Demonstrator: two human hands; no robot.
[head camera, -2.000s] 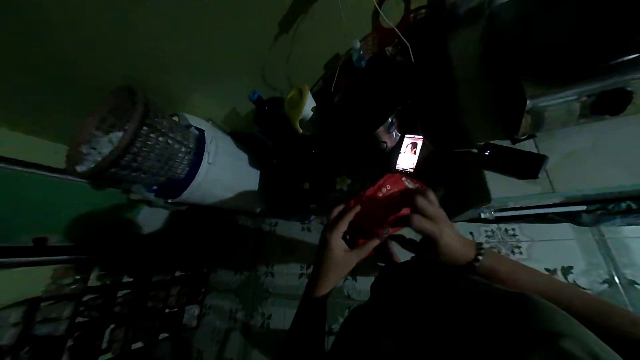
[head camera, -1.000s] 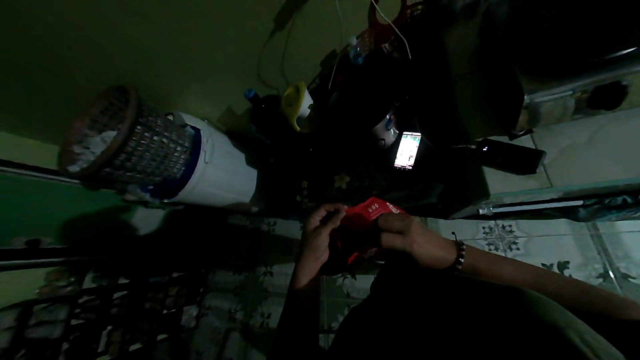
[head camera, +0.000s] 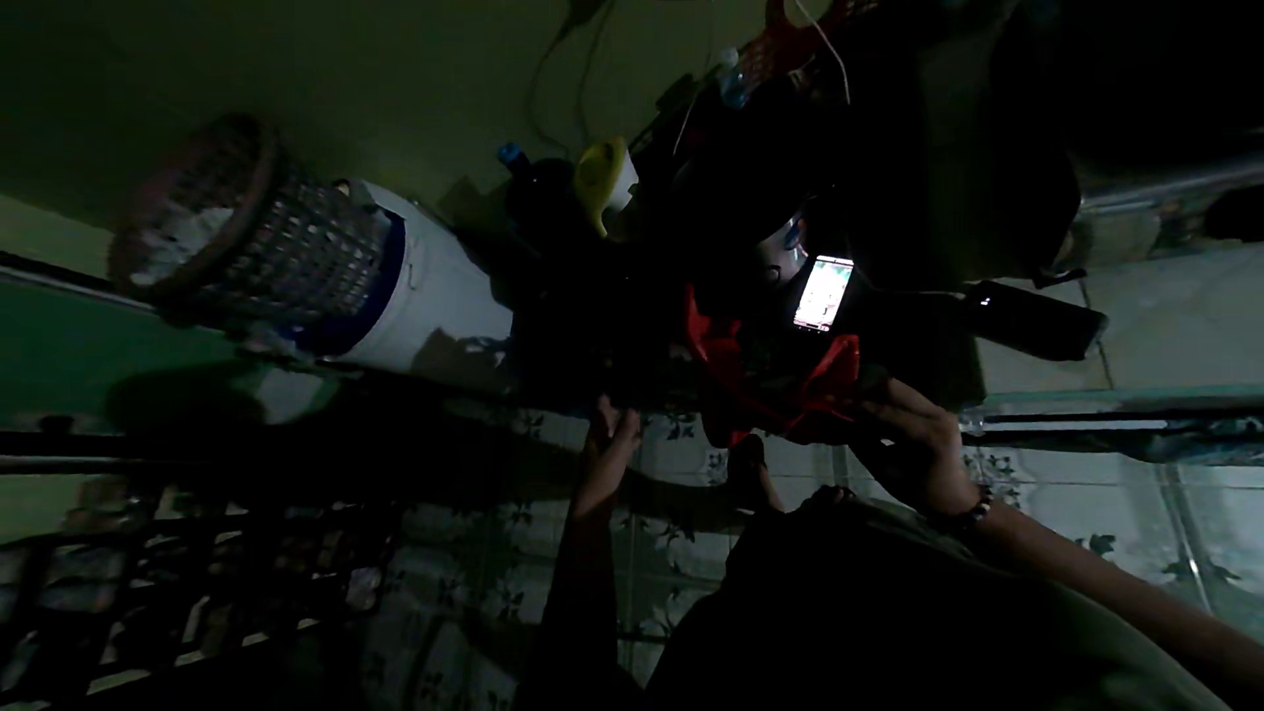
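My right hand (head camera: 913, 439) grips the edge of a red cloth or soft bag (head camera: 790, 395), which hangs spread out to its left. My left hand (head camera: 612, 434) is off the red thing, lower left of it, beside a very dark area; its fingertips fade into shadow, and whether it holds anything is unclear. Just above the red thing a phone with a lit screen (head camera: 824, 293) stands tilted. A black power bank or similar dark case (head camera: 1035, 320) lies right of the phone, with a thin cable running toward it.
A woven plastic basket (head camera: 296, 242) with pale contents sits against a white bucket (head camera: 439, 306) at the left. A yellow-handled item (head camera: 598, 183) and a blue-capped bottle (head camera: 513, 158) stand near the wall. A dark rack (head camera: 197, 592) is lower left, above patterned floor tiles (head camera: 681, 553).
The red thing was bunched between both hands and is now spread out, held by my right hand. My left hand has let go of it and moved left; my right hand has moved right.
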